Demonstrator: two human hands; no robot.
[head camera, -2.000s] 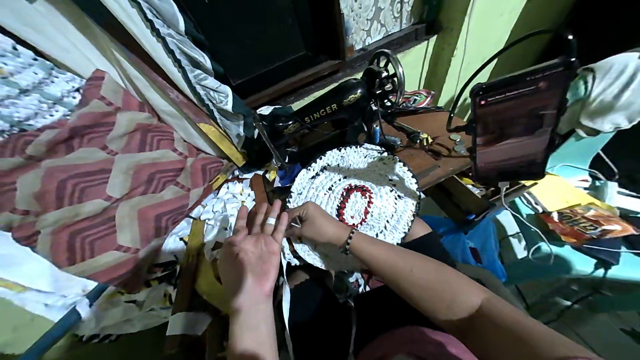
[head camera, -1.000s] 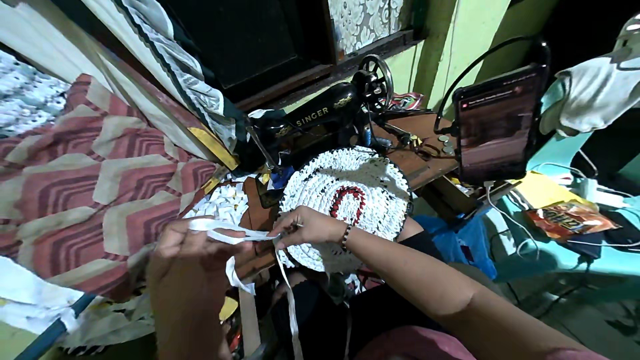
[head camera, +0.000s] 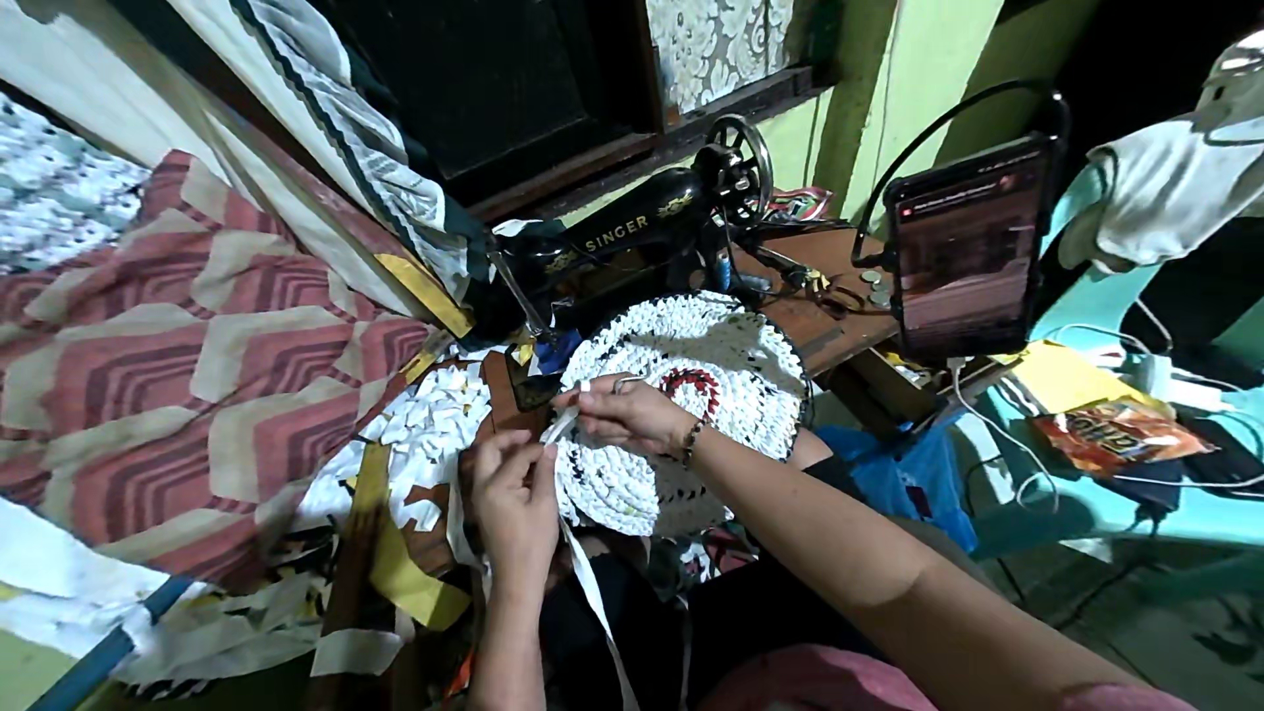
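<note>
A round white mat of fabric strips (head camera: 632, 346) with a red ring near its middle and a dark edge lies between my lap and a black Singer sewing machine (head camera: 632, 222). Above the mat's left part, my right hand (head camera: 627, 413) pinches a white fabric strip (head camera: 592, 583) between its fingertips. Just left of the mat, my left hand (head camera: 518, 484) has its fingers and thumb at the same strip, close to my right hand. The strip hangs down past my lap.
White fabric scraps (head camera: 444, 405) lie left of the machine. A patterned cloth (head camera: 197, 365) covers the left side. At right, a tablet (head camera: 968, 247) stands above the wooden machine table (head camera: 829, 247). A green plastic chair (head camera: 1076, 504) holds a snack packet (head camera: 1121, 434) and cables. A blue bag (head camera: 908, 484) hangs nearby.
My left hand was open, palm up, two seconds ago, then raised with the strip looped at its fingers. It is now close to my right hand at the strip.
</note>
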